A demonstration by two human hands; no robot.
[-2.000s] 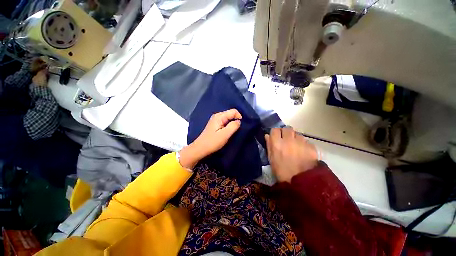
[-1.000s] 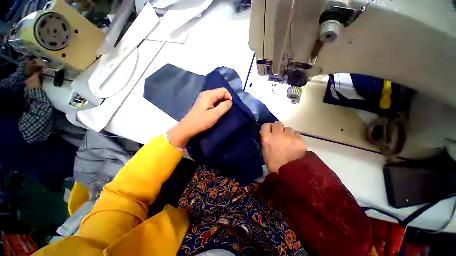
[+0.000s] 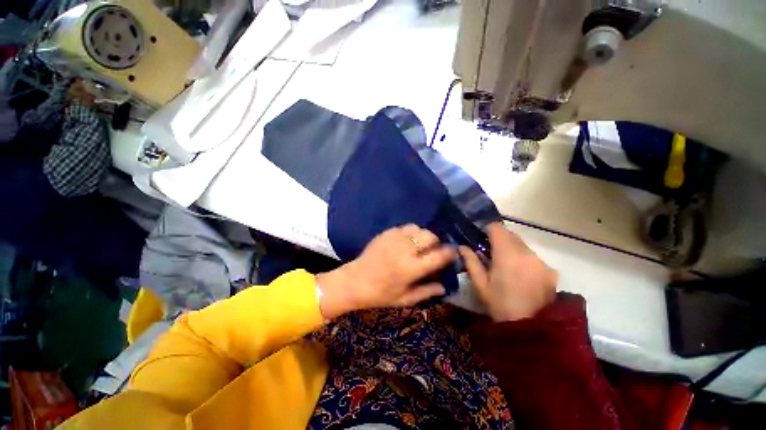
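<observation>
A navy cut piece lies on the white table's front edge, with a dull grey face spread to its left and a shinier grey-blue edge along its right. My left hand lies on the lower end of the navy piece, fingers bent over it. My right hand holds the right lower edge of the cloth, slightly blurred. A small dark thing shows between my hands; I cannot tell if it is a tool or a fold.
The sewing machine head stands at upper right. Under its arm are a yellow-handled tool and a dark ring. A flat black rectangle lies at right. White strips lie left. Another person's checked sleeve shows far left.
My left hand has moved down and right from the middle of the navy piece to its lower end, near my right hand. The navy face is more uncovered.
</observation>
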